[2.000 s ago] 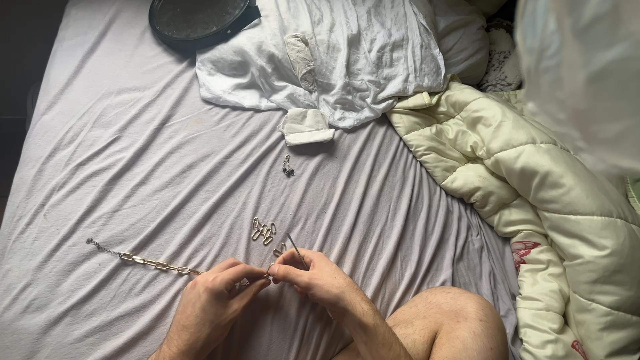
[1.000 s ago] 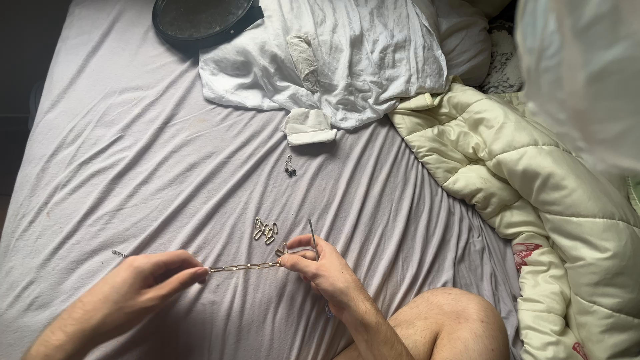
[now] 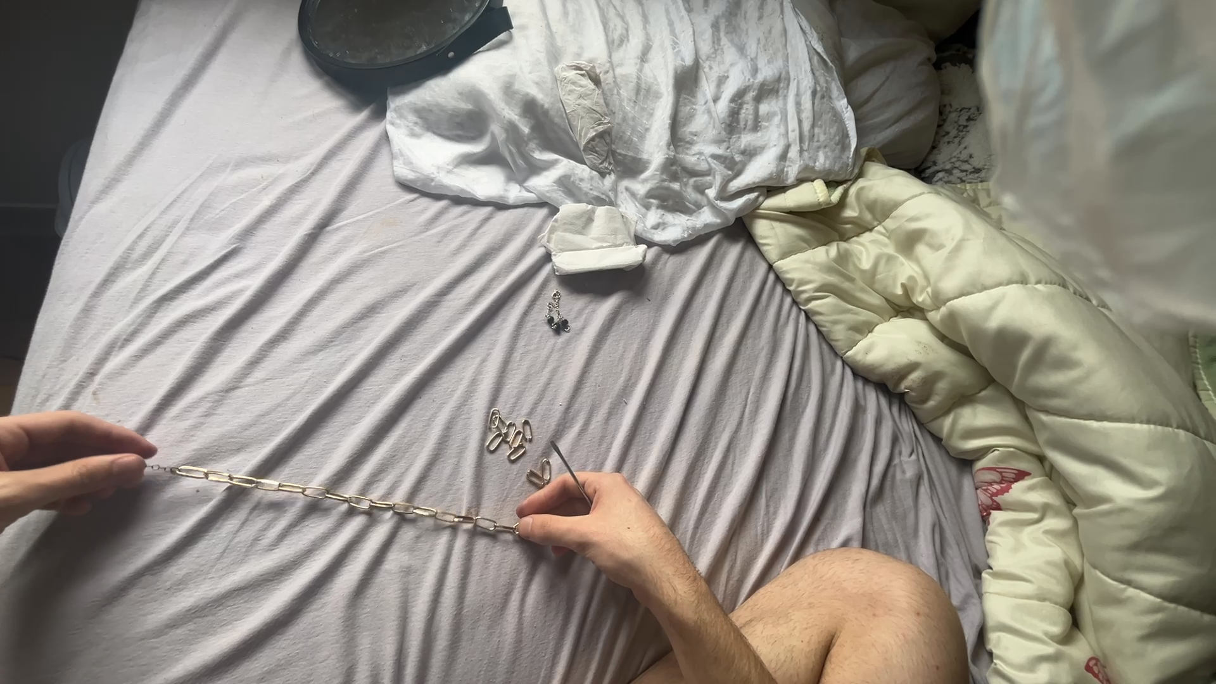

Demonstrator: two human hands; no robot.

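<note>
A chain of oval metal links (image 3: 356, 502) is stretched taut above the bed sheet. My left hand (image 3: 71, 467) pinches its left end by a stretch of finer, darker chain (image 3: 161, 468). Between thumb and forefinger, my right hand (image 3: 594, 522) grips the other end; a thin pointed metal tool (image 3: 570, 470) also sticks up from this hand. Just beyond the right fingers lie a couple of loose oval links (image 3: 540, 472), and slightly farther off a small pile of similar links (image 3: 510, 435). A short fine chain with dark pieces (image 3: 558, 313) rests higher up on the sheet.
A wrinkled light sheet (image 3: 237, 332) covers the bed. White cloth (image 3: 703, 114) with a folded pale piece (image 3: 594, 237) lies at the top, beside a round dark-rimmed object (image 3: 394, 28). A quilted pale-yellow cover (image 3: 950, 332) fills the right side. My bent knee (image 3: 855, 617) is at lower right.
My left hand has moved left along the chain, from beside my right hand to the far end. The chain, partly hidden by the left hand before, is now stretched out between both hands.
</note>
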